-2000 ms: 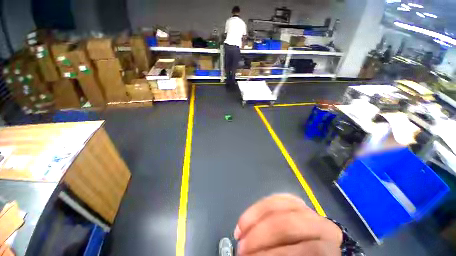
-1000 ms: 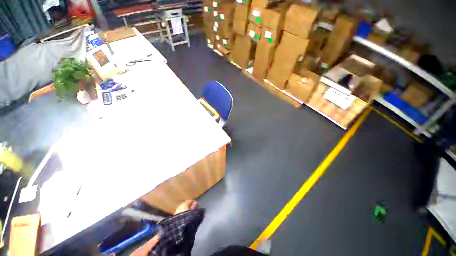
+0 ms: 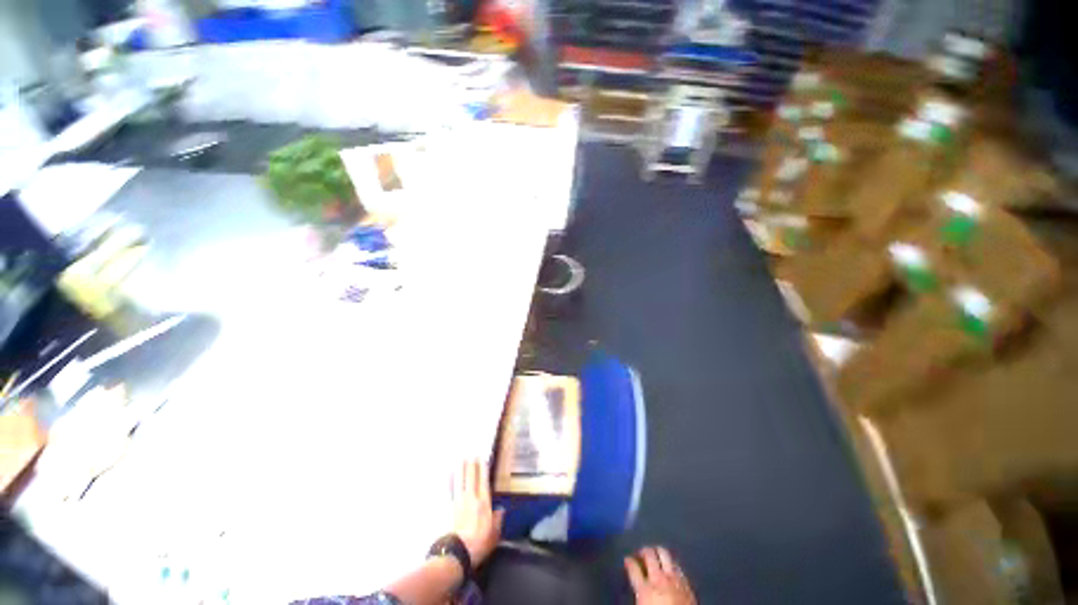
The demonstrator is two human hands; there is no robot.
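A long desk (image 3: 402, 414), its top overexposed to white, runs away in front of me. My left hand (image 3: 478, 520), with a dark band at the wrist, lies at its right edge, fingers extended, holding nothing visible. A blue chair (image 3: 611, 449) stands against the desk's right side, with a tan-framed panel (image 3: 540, 435) on it. My right hand (image 3: 660, 577) is low in the picture, right of the chair, partly cut off by the lower edge. It looks empty, fingers slightly apart.
Brown cartons (image 3: 946, 378) with white and green labels are stacked along the right, beside a grey floor aisle (image 3: 721, 390). A green plant (image 3: 307, 175) stands on the desk's far left part. A pale stand (image 3: 683, 132) is at the aisle's far end. The picture is blurred.
The view has turned left and come closer to the desk and chair. My left hand now lies at the desk edge, and my right hand has come into view.
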